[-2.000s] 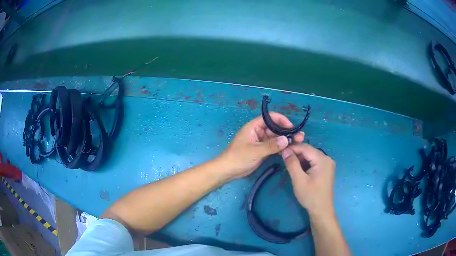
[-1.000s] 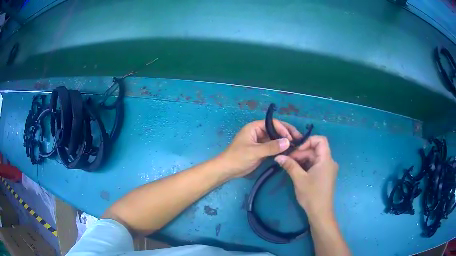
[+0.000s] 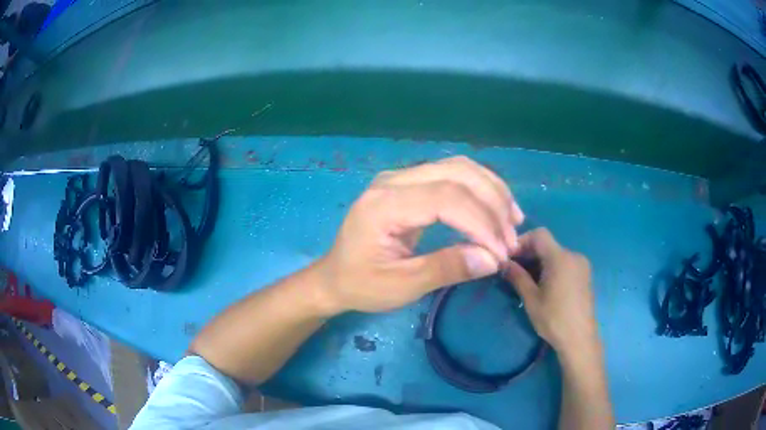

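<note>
My left hand (image 3: 374,243) is raised above the bench, its thumb and fingertips pinched together. My right hand (image 3: 561,294) is just right of it, its fingertips meeting those of my left hand. Whatever lies between the fingertips is too small or too hidden to make out. The small black yoke seen earlier is not visible now. A black C-shaped headband (image 3: 472,380) lies below the hands, its curve towards me. Its upper ends are hidden by the hands, so I cannot tell whether my right hand touches it.
A stack of black headbands (image 3: 139,227) stands on the bench at left, with a thin cable trailing towards the belt. A tangled yoke pile (image 3: 735,285) lies at right. Black pieces lie on the green belt (image 3: 386,101) beyond the bench edge. Yellow-black floor tape (image 3: 63,365) shows at lower left.
My left hand has risen and looks larger, its back now arched over the pinch. The yoke has gone from sight. My right hand has shifted slightly right. The view has tilted a little.
</note>
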